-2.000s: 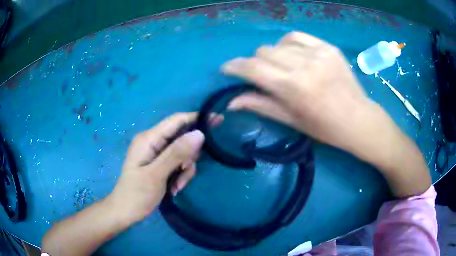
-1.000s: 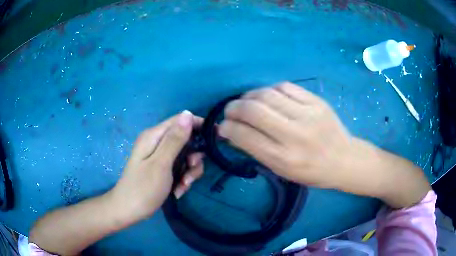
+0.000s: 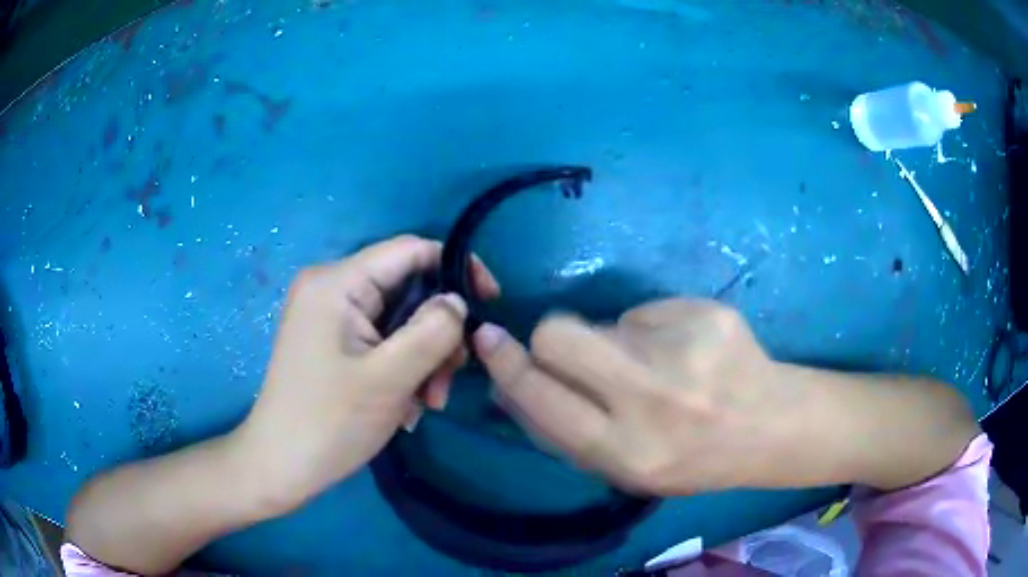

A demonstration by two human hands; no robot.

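Note:
A black open C-shaped yoke (image 3: pixel 504 194) stands up from my left hand (image 3: pixel 357 366), which pinches it at the yoke joint with thumb and fingers. The yoke's free end points up and right. A thick black headband (image 3: pixel 507 530) arcs below, between my hands and the bench's near edge. My right hand (image 3: pixel 654 394) is partly blurred; its fingertips touch the lower part of the yoke near my left thumb. Its fingers hide the yoke's lower end, and I cannot tell if they grip it.
A translucent bottle with an orange nozzle (image 3: pixel 905 116) lies at the upper right of the blue-green bench (image 3: pixel 282 203). A thin whitish tool (image 3: pixel 933 214) lies below it. Black parts (image 3: pixel 11 394) are at the left edge, others at the right. Clear plastic (image 3: pixel 795 552) is by the lap.
My right hand has moved down from the upper side of the yoke to its lower part, leaving the yoke's upper end uncovered. My left hand keeps its hold at the joint.

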